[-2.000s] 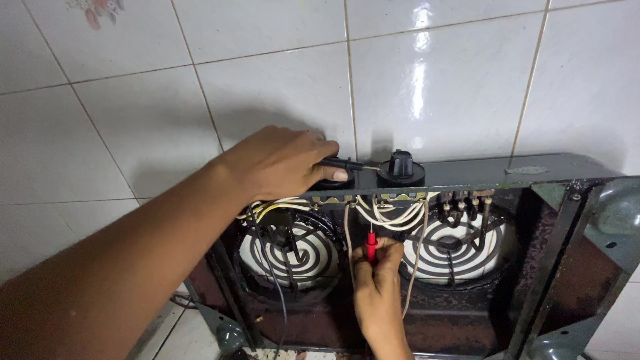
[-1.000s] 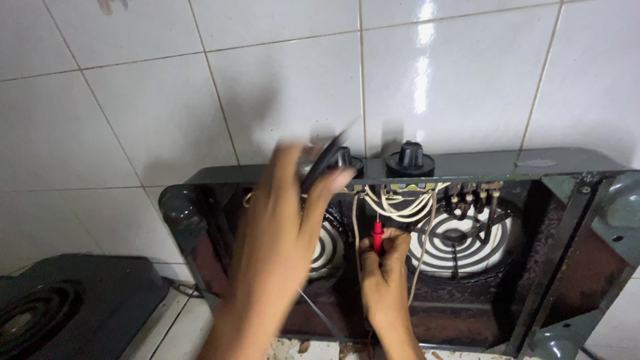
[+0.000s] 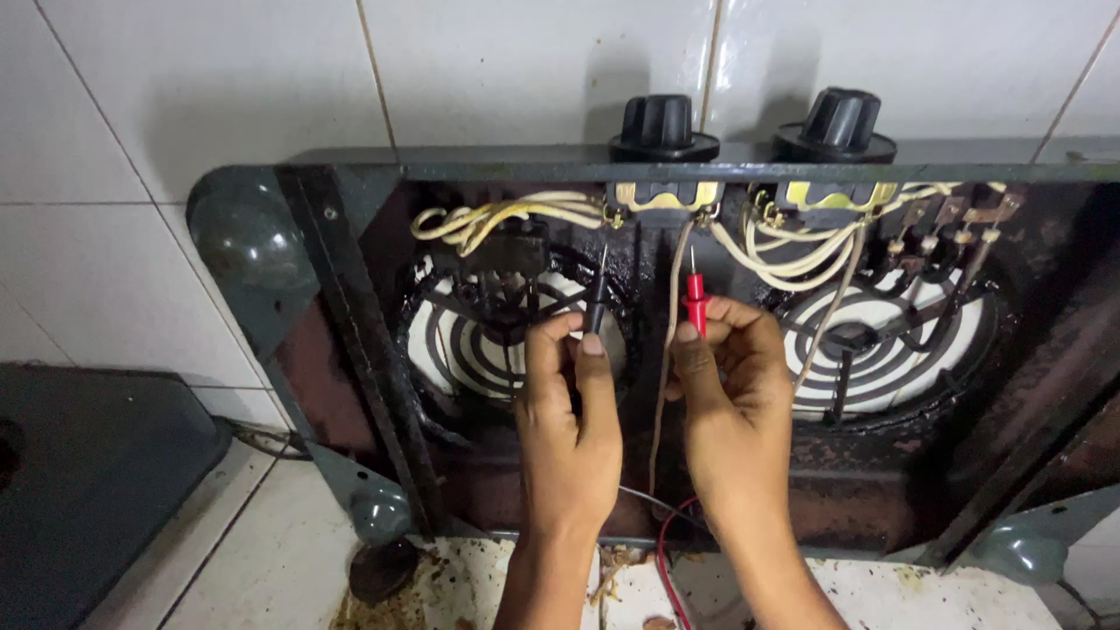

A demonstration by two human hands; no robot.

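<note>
An electric two-coil hot plate [image 3: 560,173] stands on its edge against the tiled wall, its open underside facing me. My left hand [image 3: 573,411] pinches a black test probe [image 3: 597,297], tip up, just below the left rotary switch [image 3: 667,197]. In my right hand [image 3: 735,394] is a red test probe [image 3: 696,297], its tip below the same switch's right side, beside a brown wire [image 3: 672,324]. Neither tip plainly touches a terminal. Cream wires [image 3: 516,210] run from the left switch; more loop under the right switch [image 3: 831,197]. Two black knobs [image 3: 658,127] sit on top.
A dark second appliance or panel [image 3: 105,472] lies at the left on the tiled counter [image 3: 254,542]. Dirt and crumbs spot the counter under the hot plate. The red probe lead [image 3: 669,569] hangs near my wrists. Ceramic terminals [image 3: 954,227] sit at the upper right.
My left hand, with the black probe, has come down from the knobs to the front of the open underside. My right hand still holds the red probe. The view has moved closer.
</note>
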